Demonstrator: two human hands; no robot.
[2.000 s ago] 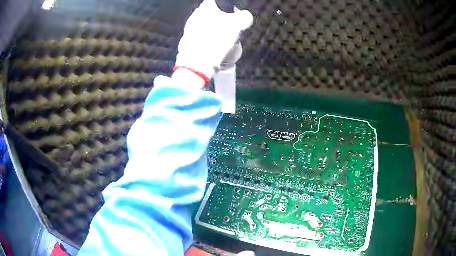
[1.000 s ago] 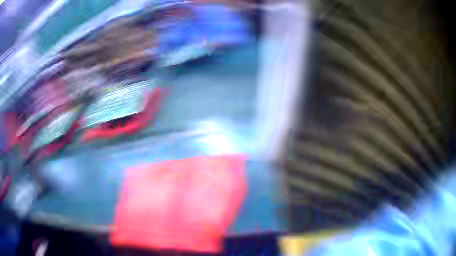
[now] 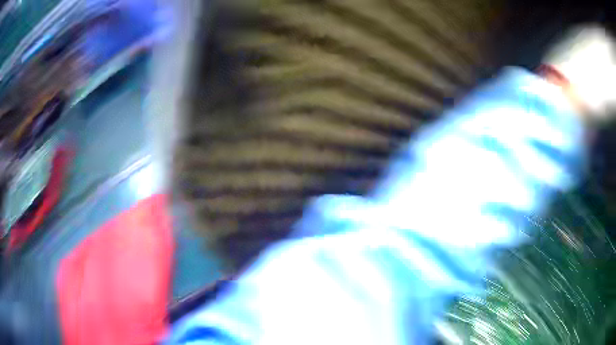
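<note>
My left hand (image 3: 589,66), in a white glove with a red band at the wrist, is at the upper right edge, blurred and glaring. Its fingers cannot be made out, and no tool shows in it. Its light blue sleeve (image 3: 439,202) crosses the view from the bottom centre to the upper right. The green circuit board (image 3: 513,310) shows as a streaked patch at the lower right, below the forearm and partly hidden by the sleeve. My right hand is not in view.
Ridged, blurred foam lining (image 3: 304,121) fills the middle behind the arm. A pale upright booth edge (image 3: 172,87) stands left of it. A flat red plate (image 3: 118,276) lies at the lower left. Farther left, a board (image 3: 30,182) sits beside a red edge. A blue shape is at the upper left.
The view swung left off the board to the red plate, then partly back right. My left hand and the green board show again at the right; the white blade-like tip seen earlier does not.
</note>
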